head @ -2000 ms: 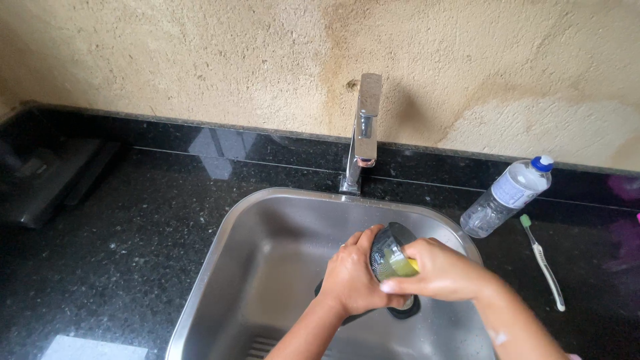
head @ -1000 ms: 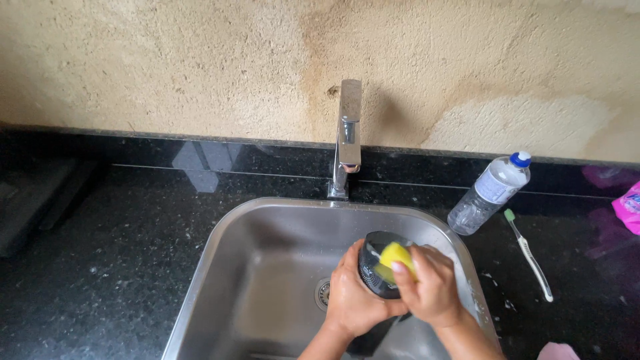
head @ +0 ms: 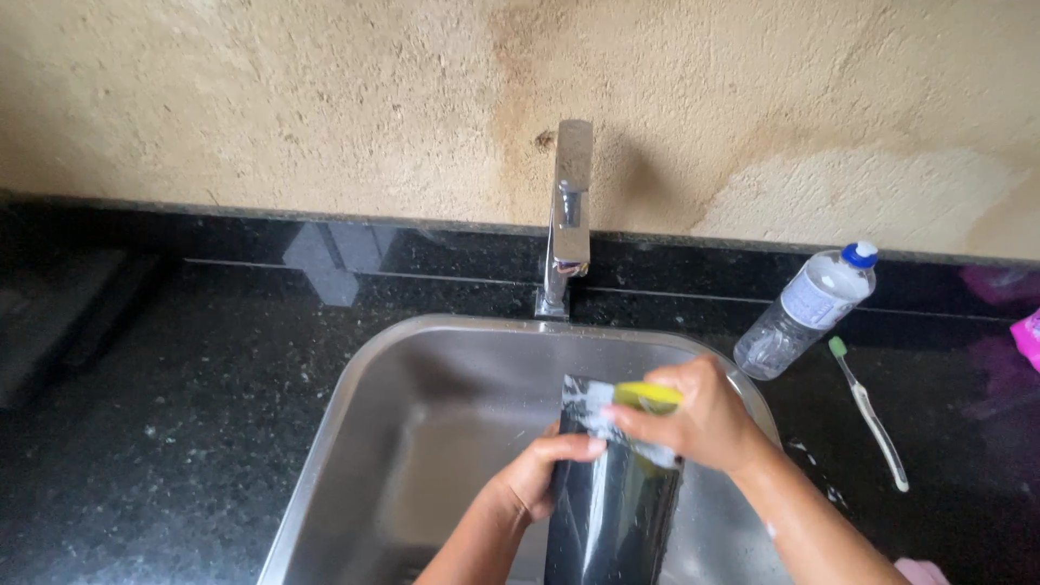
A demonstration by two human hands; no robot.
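My left hand (head: 540,471) grips the side of a glossy black container (head: 605,512), its thumb lying across the front. The container is held over the stainless steel sink (head: 455,455), its lower end cut off by the frame. White suds cover the part near its upper end. My right hand (head: 691,414) pinches a yellow sponge (head: 647,396) against that sudsy end. A few suds cling to my right forearm. Behind the sink rises a chrome faucet (head: 572,211), and no water is seen running from it.
Right of the sink, a clear plastic bottle (head: 804,313) with a blue cap stands on the black stone counter (head: 203,455). Beside it lies a toothbrush (head: 869,414). A pink package (head: 1028,337) is at the right edge, pink cloth-like material (head: 918,571) at the bottom, a dark object (head: 65,317) at left.
The black container has turned, so its long side now faces me; a second ago its round end did. The sponge has moved onto the outer surface, where white suds now show.
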